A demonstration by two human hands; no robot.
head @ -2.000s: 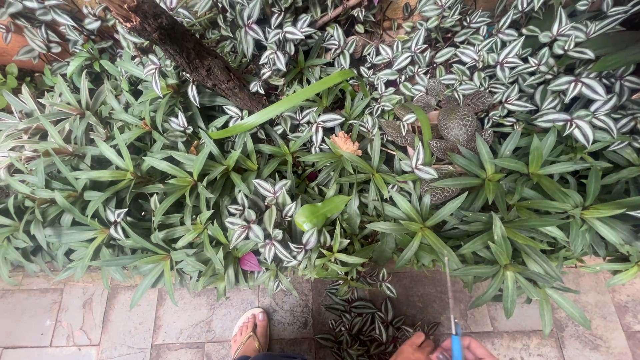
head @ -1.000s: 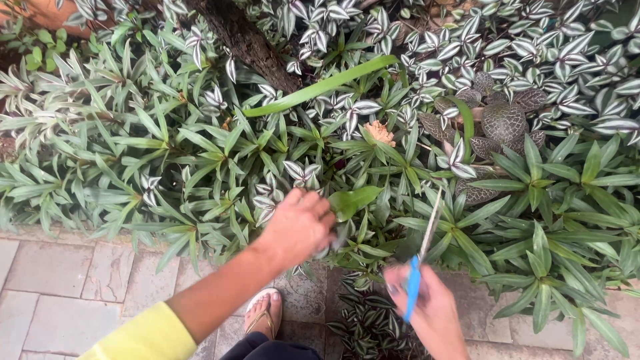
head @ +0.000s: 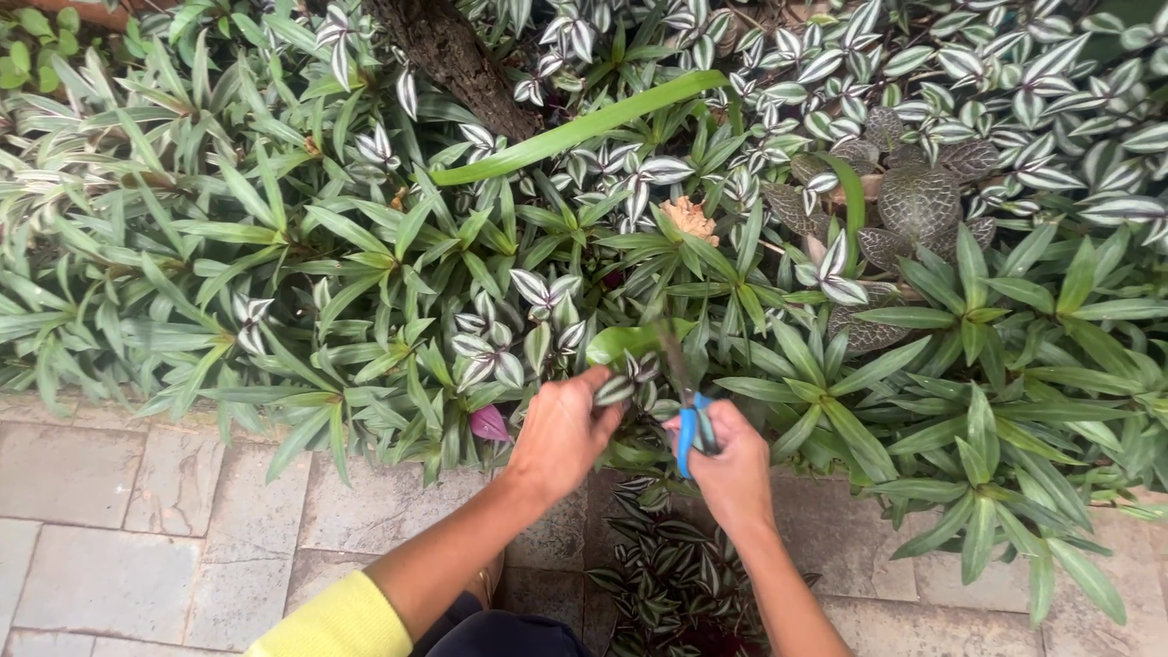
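Observation:
My right hand (head: pixel 735 470) holds scissors with blue handles (head: pixel 686 436); the blades point up and away into the plants and are blurred. Just left of them, my left hand (head: pixel 561 429) has its thumb and forefinger at a striped tradescantia sprig (head: pixel 628 381), closed on it as far as can be seen. A broad bright green leaf (head: pixel 620 343) lies just beyond my left fingertips. More striped tradescantia (head: pixel 493 351) grows left of it, above a purple leaf (head: pixel 490 423). Whether the blades touch a stem cannot be told.
Green rosette plants (head: pixel 392 260) fill the bed along stone paving (head: pixel 109 566). A dark tree trunk (head: pixel 456 64) leans at the back, near a long strap leaf (head: pixel 584 128). Dark veined leaves (head: pixel 920 201) stand at right. Cut or trailing tradescantia (head: pixel 675 566) lies on the paving between my arms.
My left hand has moved right to the striped sprig. The scissors in my right hand have moved from right of the broad green leaf to the plants beside my left hand.

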